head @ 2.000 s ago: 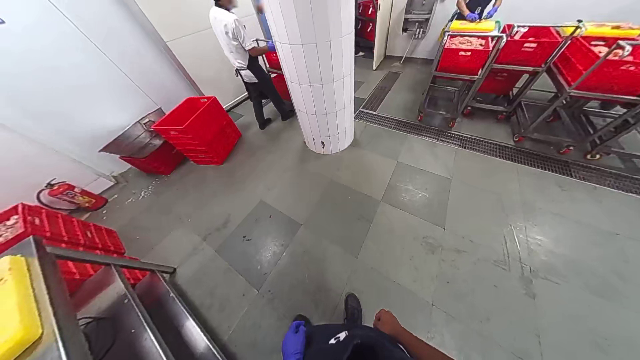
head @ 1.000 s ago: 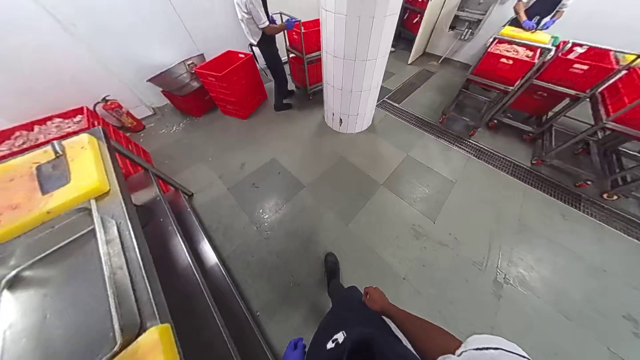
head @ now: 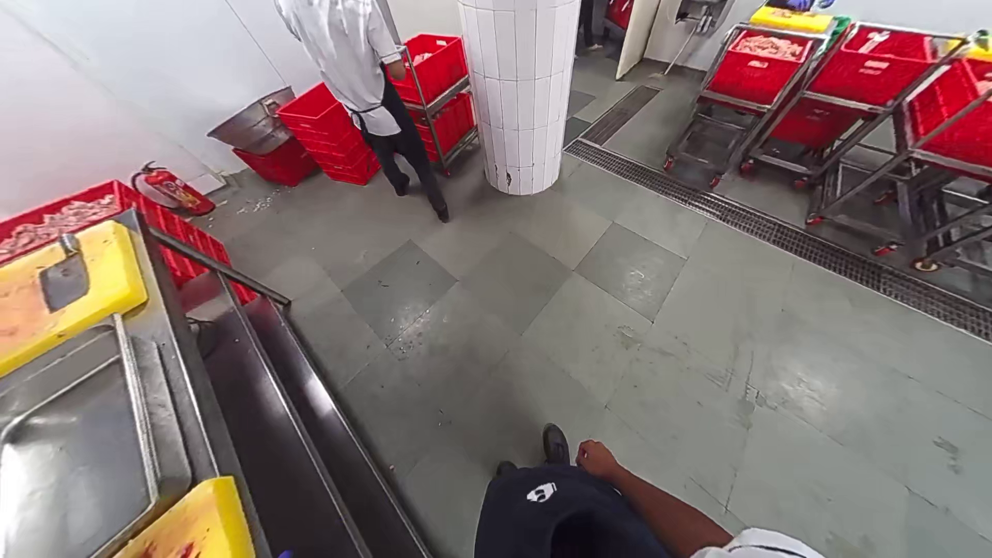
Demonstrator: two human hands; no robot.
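My right hand [head: 597,459], bare and loosely curled, hangs beside my dark apron [head: 542,504] above the floor, with no object visible in it. Of my left hand only a small bit of blue glove [head: 286,554] shows at the bottom edge, close to a yellow cutting board [head: 225,519] with red stains; its fingers are out of view. A metal cleaver [head: 66,279] lies on another yellow cutting board [head: 124,263] at the left. Between the two boards is a steel tray [head: 70,434] on the steel table [head: 182,387].
A tiled column [head: 523,101] stands ahead, with a person [head: 349,62] by a trolley of red crates [head: 434,70] to its left. Stacked red crates [head: 325,132], a fire extinguisher [head: 174,190] and a meat-filled crate [head: 62,221] are at left. Trolleys [head: 763,77] stand beyond the floor drain [head: 697,198].
The person by the column has moved left, in front of the stacked crates. My left hand, seen low beside the apron earlier, is now almost out of view at the bottom edge.
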